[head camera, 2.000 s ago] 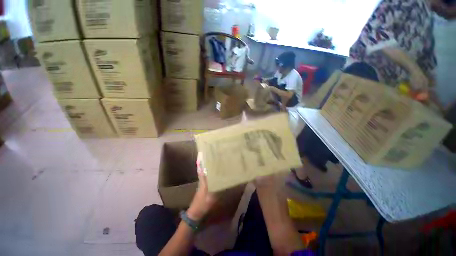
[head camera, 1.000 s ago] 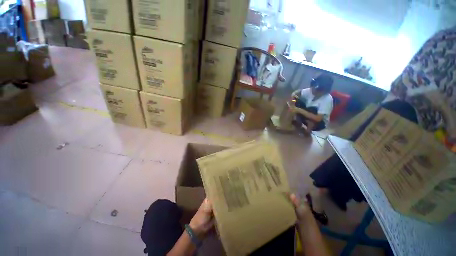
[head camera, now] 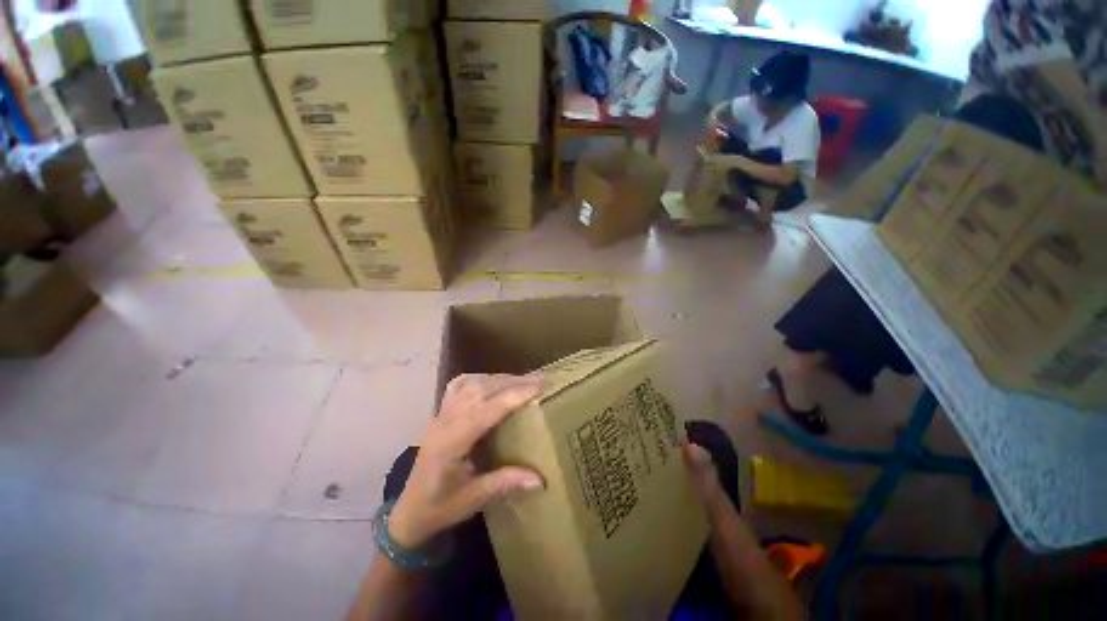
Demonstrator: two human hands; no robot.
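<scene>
The inner box [head camera: 607,485], closed tan cardboard with dark print on its side, is tilted in front of me. My left hand [head camera: 467,467] grips its upper left edge, thumb on the side and fingers over the top. My right hand [head camera: 716,503] holds its right side; only part of that hand shows, the rest is behind the box. The master carton [head camera: 528,334], brown and open at the top, stands on the floor just beyond the box, which hides its front part. The carton's plain inner wall shows; its bottom is hidden.
Stacked printed cartons [head camera: 352,134] stand back left. A speckled table [head camera: 971,400] with blue-green legs bears inner boxes [head camera: 1008,255] at right. A yellow block [head camera: 801,485] and an orange ring-shaped thing [head camera: 793,558] lie beneath. A seated person [head camera: 771,140] works beside a brown carton [head camera: 619,194].
The inner box has been turned and tilted, so a narrower side with print now shows. My left hand has moved up onto its top edge. The view has shifted downward.
</scene>
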